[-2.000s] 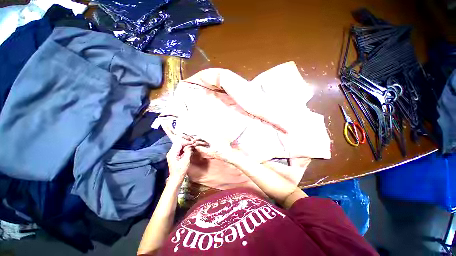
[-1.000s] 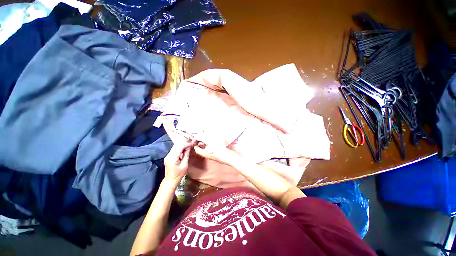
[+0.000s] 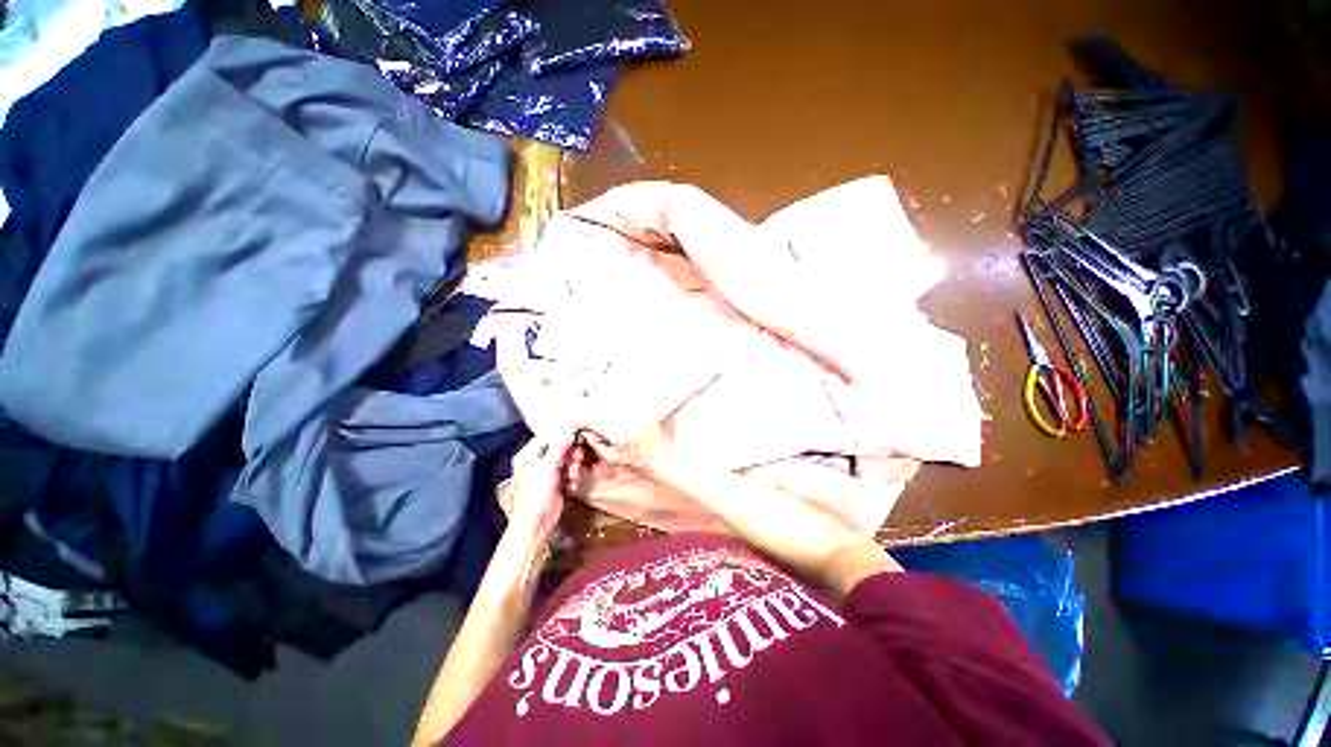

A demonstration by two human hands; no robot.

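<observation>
The pink jacket (image 3: 759,336), near white under glare, lies bunched on the glossy brown table (image 3: 818,88) in front of me. My left hand (image 3: 540,479) pinches its near left edge. My right hand (image 3: 625,455) holds the same edge, the fingers of both hands close together. The fingertips are washed out by glare, and I cannot tell whether a button is between them. A small dark mark shows on the cloth just above the hands.
Blue-grey garments (image 3: 190,263) and navy garments (image 3: 161,540) are heaped left. Shiny plastic-wrapped dark items (image 3: 540,88) lie at the back. Red and yellow scissors (image 3: 1054,397) lie beside black hangers (image 3: 1168,175) on the right. A blue bin (image 3: 1219,562) stands below the table edge.
The whole view has shifted, so the table things appear slightly further right. Both hands stay at the jacket's edge, with the left hand's fingers now turned more downward.
</observation>
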